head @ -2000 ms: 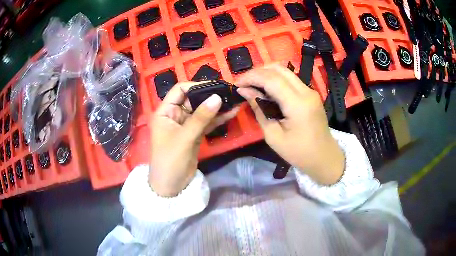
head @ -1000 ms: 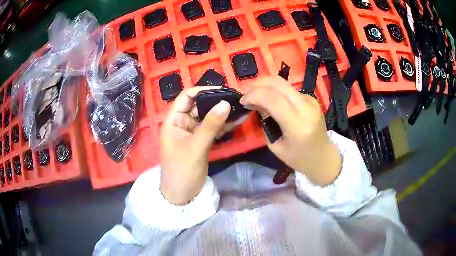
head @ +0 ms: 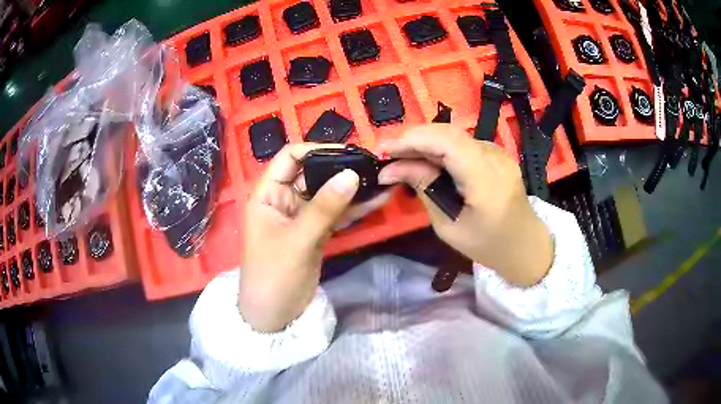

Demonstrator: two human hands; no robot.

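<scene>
My left hand (head: 296, 217) grips a black square watch case (head: 330, 170) between thumb and fingers, above the near edge of the orange-red pocket tray (head: 190, 276). My right hand (head: 466, 189) pinches the end of a black watch strap (head: 444, 196) at the case's right side. The strap runs through my right hand, and its lower end (head: 446, 276) hangs below the palm. The fingertips hide the joint, so I cannot tell whether strap and case are joined. Several square cases (head: 384, 103) lie in the tray pockets.
Clear plastic bags with dark pieces (head: 180, 170) lie on the tray's left. Strapped watches (head: 514, 79) lie across its right end. Neighbouring trays hold round watch cases (head: 605, 105). More black straps hang at far right (head: 680, 102). A brown cardboard box (head: 630, 217) is low at right.
My left hand has shifted slightly and the case now lies flatter. My right hand's fingers have changed position at the case's side, and the strap across the palm is tilted differently.
</scene>
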